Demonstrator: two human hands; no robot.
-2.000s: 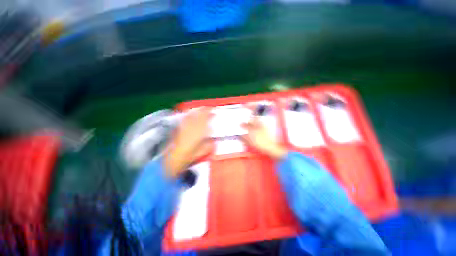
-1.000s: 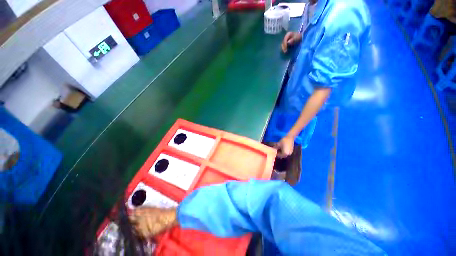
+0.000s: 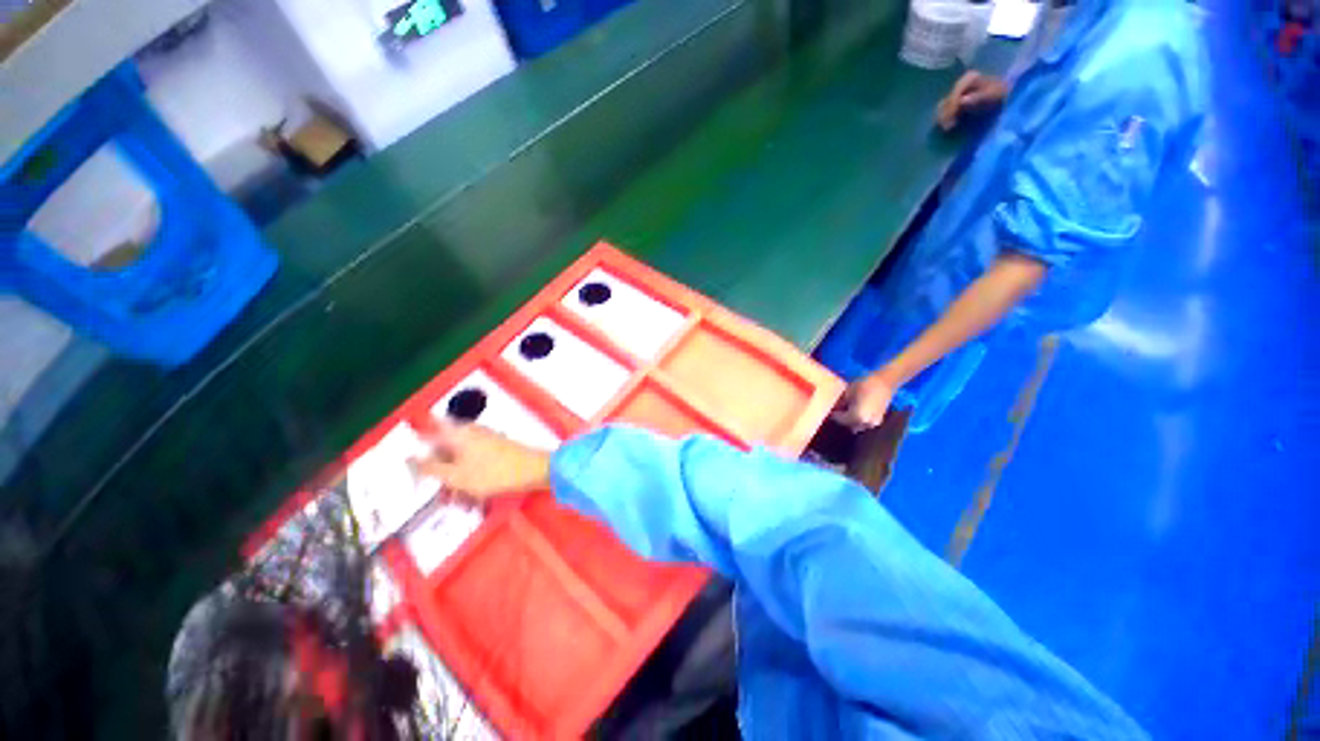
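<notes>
The red compartment tray (image 3: 727, 340) lies tilted across the view. Three white units, one of them here (image 3: 620, 322), sit in its upper pockets, each with a black round part (image 3: 595, 293). My right hand (image 3: 489, 462) is over the row's lower-left end, its fingertips at a white strip or sheet (image 3: 379, 485). Whether they grip it is unclear. A white unit with small dark print (image 3: 443, 536) shows beneath. Several pockets nearer me show bare red. My left hand is not visible; dark hair covers the lower-left corner.
The tray rests on a green bench (image 3: 724, 203). At right a person in a blue smock (image 3: 1079, 174) has one hand (image 3: 869, 401) by the tray corner and another on the bench. A white roll (image 3: 938, 32) stands behind. A blue plastic item (image 3: 217, 297) is upper left.
The view has turned, and the tray shows lower-left of the coworker. My right hand has moved from beside the third black round part to the white strip. My left hand, visible two seconds ago, has gone from sight.
</notes>
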